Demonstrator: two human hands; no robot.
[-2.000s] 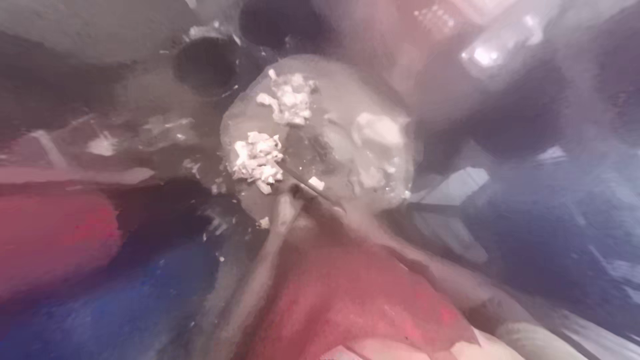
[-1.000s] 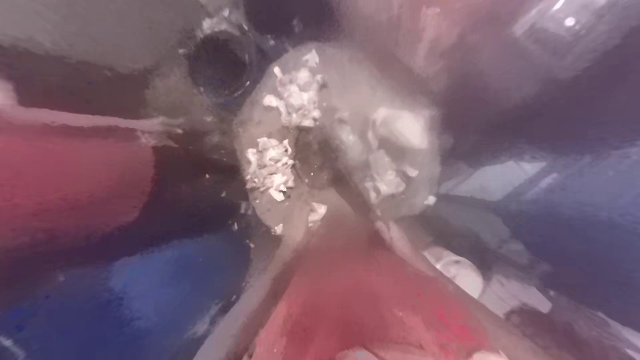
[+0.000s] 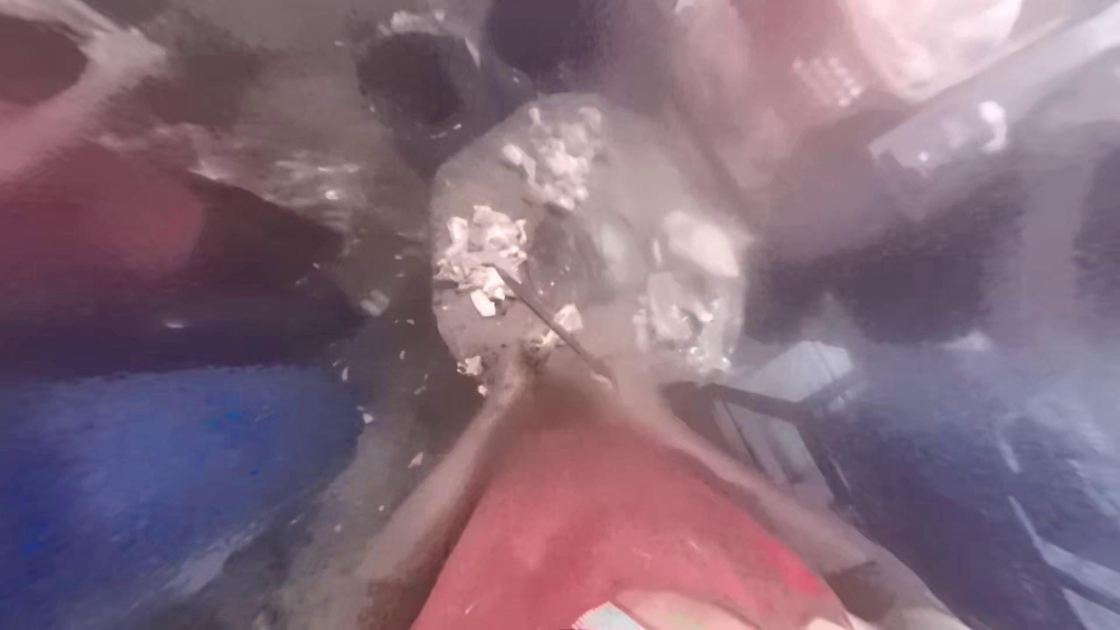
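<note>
A round, pale work surface (image 3: 604, 315) lies in front of me, blurred, with piles of broken white pieces (image 3: 481, 254) on its left and white chunks (image 3: 560, 162) toward its far side. My right hand (image 3: 626, 389), at the near edge, is closed around the near end of a thin dark tool (image 3: 556, 324). The tool slants forward and left, its tip at the left pile. My left hand (image 3: 519, 372) is at the near edge, close to a few small white pieces; its fingers are too blurred to read.
Larger white lumps (image 3: 700, 245) lie on the surface's right side. Beyond its far left edge stands a dark round container (image 3: 416, 79). Another person's red clothing (image 3: 87, 219) is at left, above a blue area (image 3: 175, 472). White scraps are scattered on the ground at left.
The thin tool, hard to make out one second ago, shows plainly now with its tip at the left pile. A pale limb has come into view at the upper left.
</note>
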